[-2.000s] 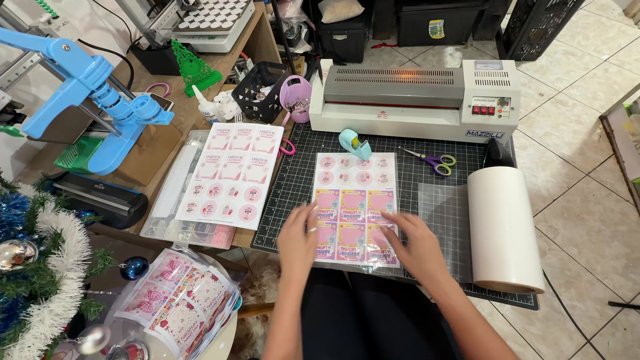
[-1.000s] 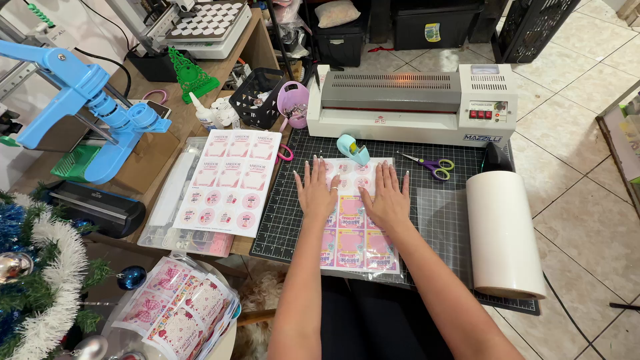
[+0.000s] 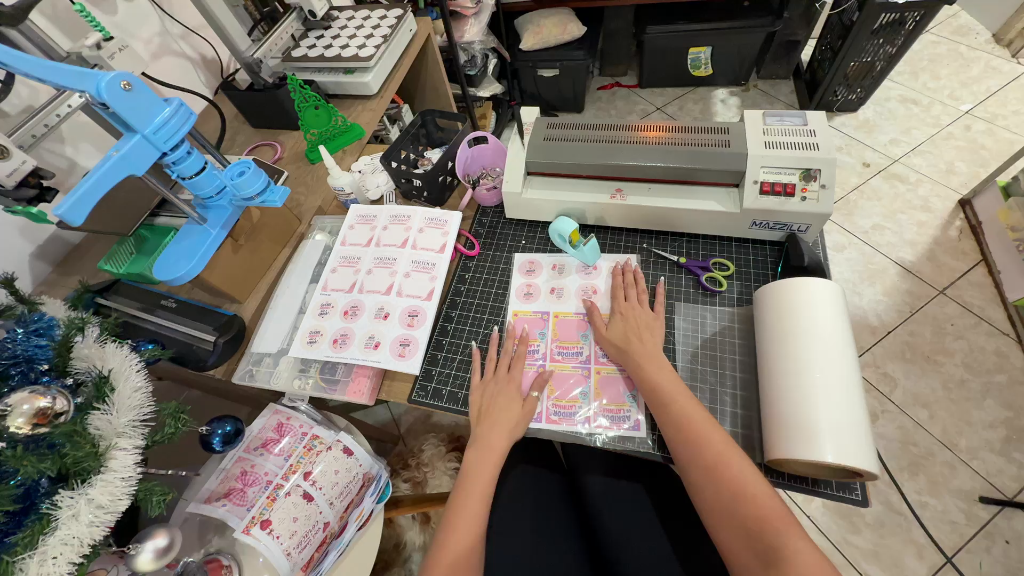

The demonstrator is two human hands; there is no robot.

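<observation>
A printed sheet with pink round and rectangular designs point(image 3: 570, 332) lies under clear film on the black gridded cutting mat point(image 3: 472, 296). Flat on its lower left part rests my left hand point(image 3: 504, 388), fingers spread. My right hand point(image 3: 632, 320) presses on its upper right part, fingers apart. A light blue tape dispenser point(image 3: 574, 240) touches the sheet's top edge. Purple and green scissors point(image 3: 700, 266) lie right of it. Clear film point(image 3: 716, 360) extends beside a large white roll point(image 3: 812, 376). Behind the mat stands a laminator point(image 3: 640, 160) with an orange glow in its vents.
More printed sheets point(image 3: 376, 288) lie on a clear plastic case point(image 3: 268, 320) at the left. Beyond are a purple cup point(image 3: 482, 164), a black basket point(image 3: 424, 156), a glue bottle point(image 3: 342, 180) and a blue press point(image 3: 192, 200). Stacked prints point(image 3: 288, 488) and a decorated tree point(image 3: 96, 416) are lower left.
Both hands were at the sheet's lower half, then at its top one second ago. Now my left hand is back down on the lower left, and my right hand is slightly lower.
</observation>
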